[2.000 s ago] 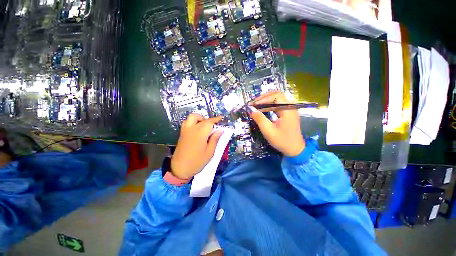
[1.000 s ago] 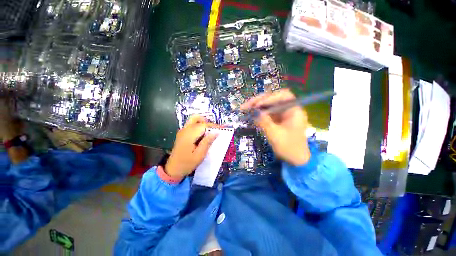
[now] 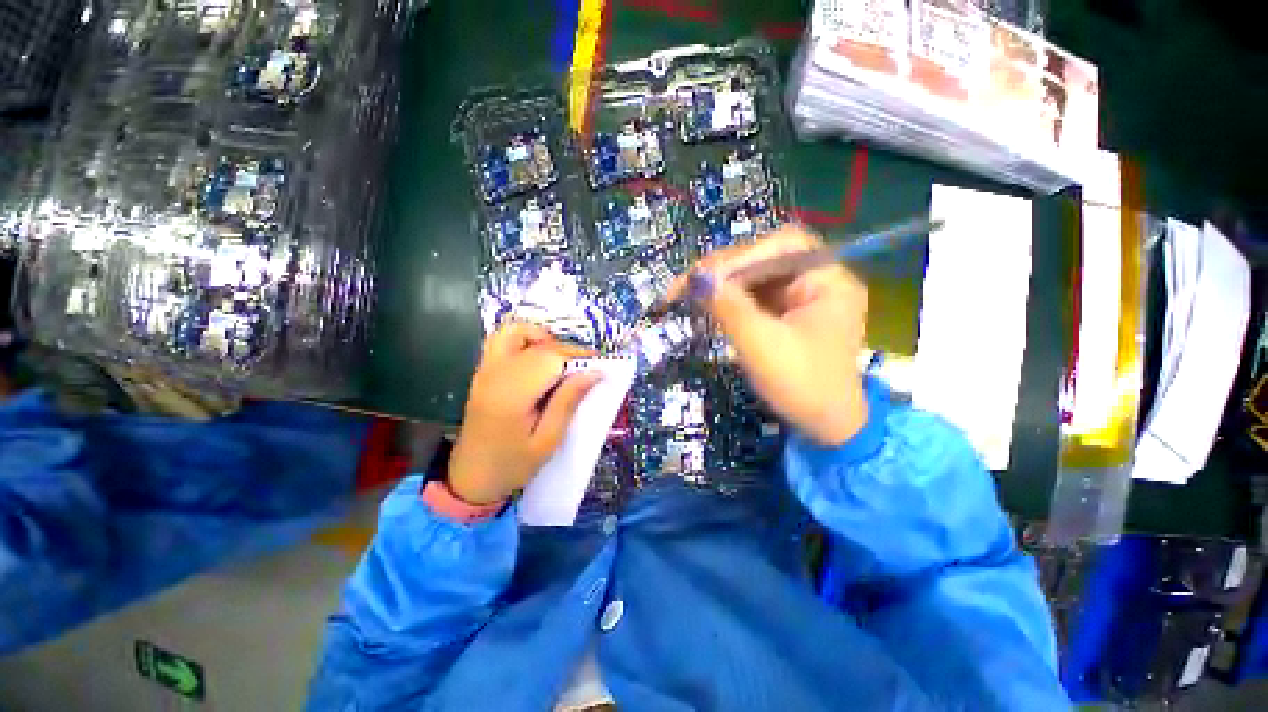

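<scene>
My left hand (image 3: 512, 415) holds a white sticker strip (image 3: 573, 442) between thumb and fingers; small dark marks run along its top edge. My right hand (image 3: 795, 334) grips dark tweezers (image 3: 848, 248), slightly blurred, their tips pointing down-left close to the strip's top right corner. Whether the tips hold a piece cannot be told. The clear blister tray (image 3: 567, 114) lies under and beyond both hands, with blue and silver circuit boards (image 3: 626, 156) in three columns. Glare and my hands hide some of its middle boards.
Stacked blister trays (image 3: 348, 209) stand at left, beside another person's blue sleeve (image 3: 167, 501). Bagged sheets (image 3: 946, 91) lie at upper right. A white sheet (image 3: 973, 320), amber film (image 3: 1112, 334) and loose white strips (image 3: 1199, 348) lie at right. Yellow tape (image 3: 588, 63) marks the bench.
The view has shifted, so the tray and bench sit lower than two seconds ago. The tweezers' tips have moved from over a board to the strip's top edge. The neighbour's hand has left view.
</scene>
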